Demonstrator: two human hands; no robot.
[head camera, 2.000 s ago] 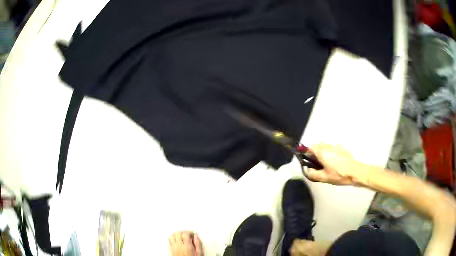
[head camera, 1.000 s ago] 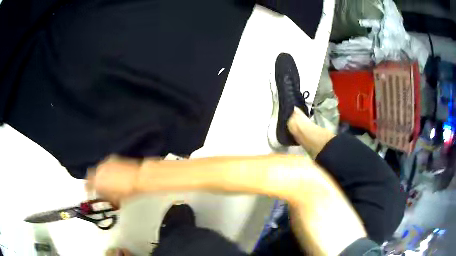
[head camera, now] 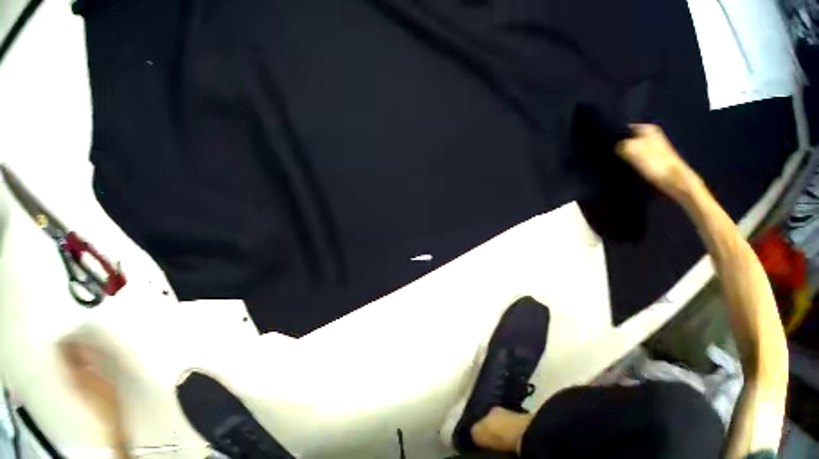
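Note:
A wide sheet of black fabric (head camera: 386,161) lies over the cream-white surface (head camera: 377,385), with soft folds. My right hand (head camera: 651,154) is at the right, closed on a bunched part of the black fabric. My left hand (head camera: 85,363) is blurred at the lower left, over the bare surface; its fingers cannot be made out. The fabric shears (head camera: 67,246) with red-and-black handles lie on the surface at the left, beside the fabric edge and above my left hand.
White paper (head camera: 741,54) lies on black fabric at the top right. My black shoes (head camera: 507,368) stand on the surface near the fabric's lower edge. Beyond the right edge are bags and a red item (head camera: 779,269). A small white scrap (head camera: 421,258) lies on the fabric.
My right hand has let go of the shears, moved to the right and taken hold of the fabric. The shears now lie at the left. The camera view has shifted.

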